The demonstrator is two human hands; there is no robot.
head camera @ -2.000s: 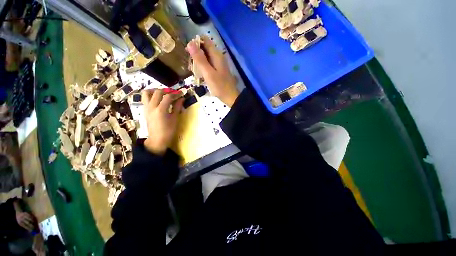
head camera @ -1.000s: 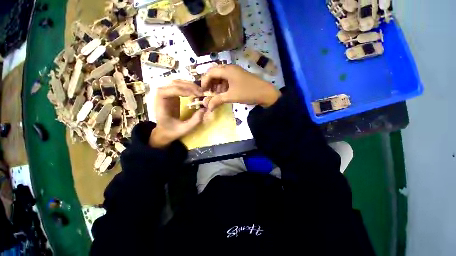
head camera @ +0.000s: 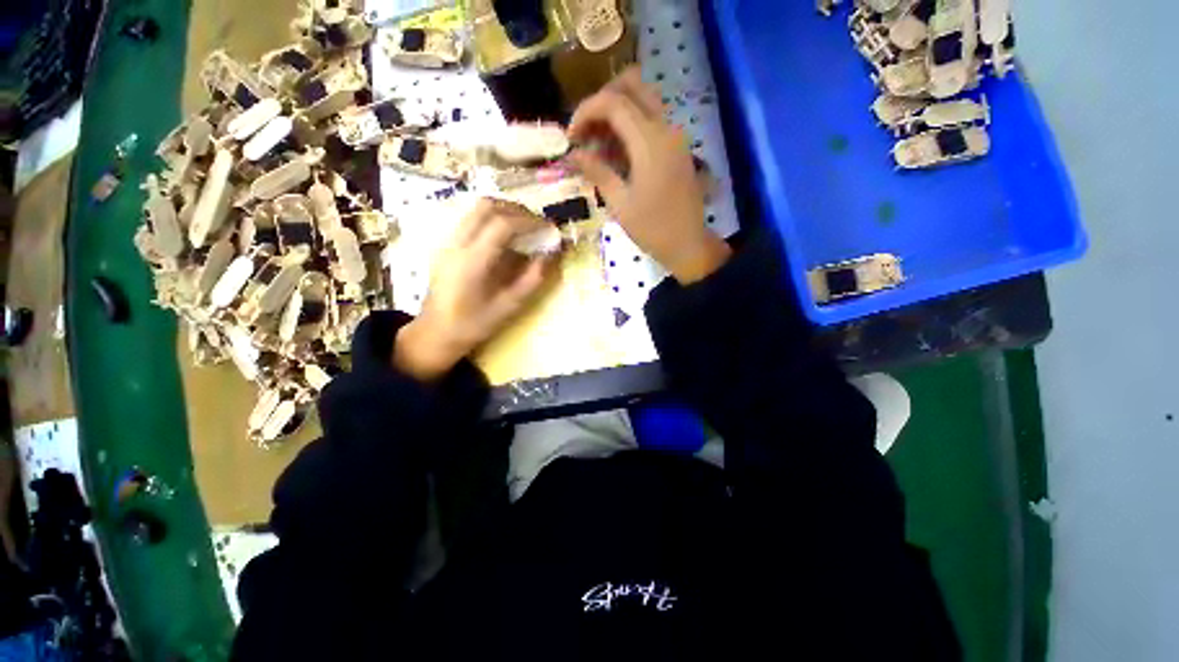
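Observation:
My right hand [head camera: 653,181] is above the white perforated plate [head camera: 666,58], its fingertips on one end of a plain tan oval part [head camera: 528,142]. A tan part with a black rectangle [head camera: 565,207] lies between my hands. My left hand [head camera: 472,285] is over the yellow sheet [head camera: 569,317], its fingers bent beside a small pale shape [head camera: 535,241]. Blur hides whether it grips this. Something red or pink shows between the tan parts.
A large heap of tan parts [head camera: 278,181] lies at left. The blue bin [head camera: 840,194] at right holds a stack of tan parts [head camera: 941,78] and a single one [head camera: 856,277]. A brown-gold block [head camera: 569,65] stands behind my hands, with tan parts beside it.
My hands were together over the yellow sheet and have moved apart. My right hand has moved up and away; a plain tan part now shows at its fingertips. The bin's contents look unchanged.

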